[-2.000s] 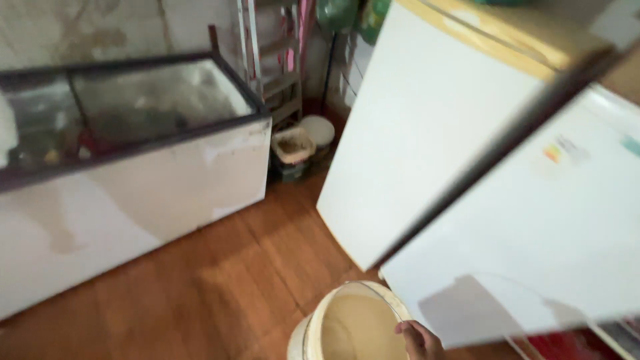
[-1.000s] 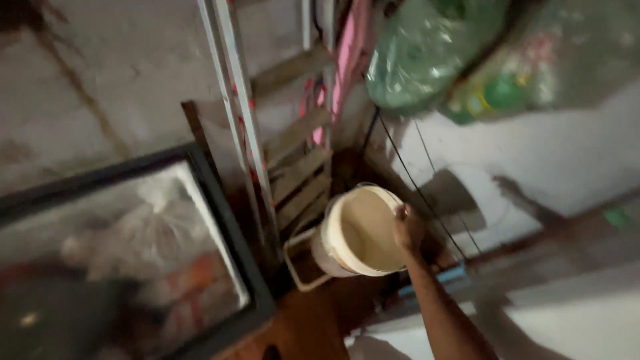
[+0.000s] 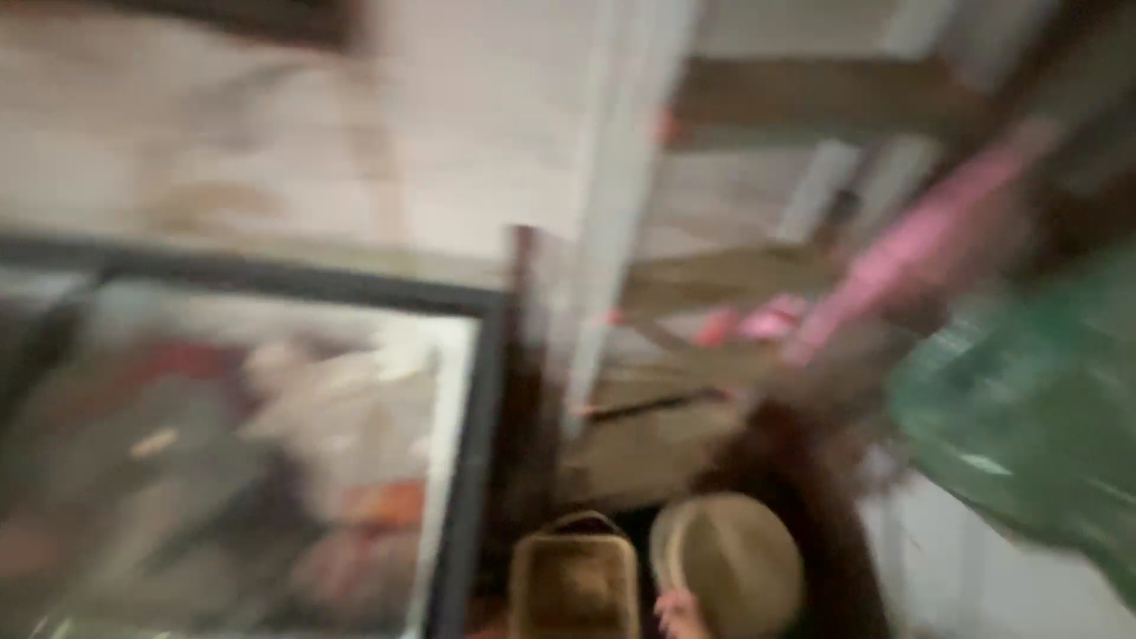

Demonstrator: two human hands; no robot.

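Observation:
The frame is heavily blurred. A round, pale plastic bucket (image 3: 732, 564) stands low in the dark corner, beside a rectangular pale container (image 3: 575, 581) that has a thin handle. My right hand (image 3: 679, 612) is at the lower left edge of the bucket, its fingers on or very near the rim; whether they grip it is too blurred to tell. My left hand is out of view.
On the left is a dark-framed chest freezer (image 3: 484, 399) with bagged contents under glass. A ladder (image 3: 612, 204) leans at the wall. A pink cloth-like item (image 3: 914, 248) hangs beside it, and a green plastic bag (image 3: 1029, 399) hangs at the right.
The bucket, held by its rim in my right hand a second ago, is now in the corner beside the rectangular container. The view has shifted strongly toward the freezer and ladder.

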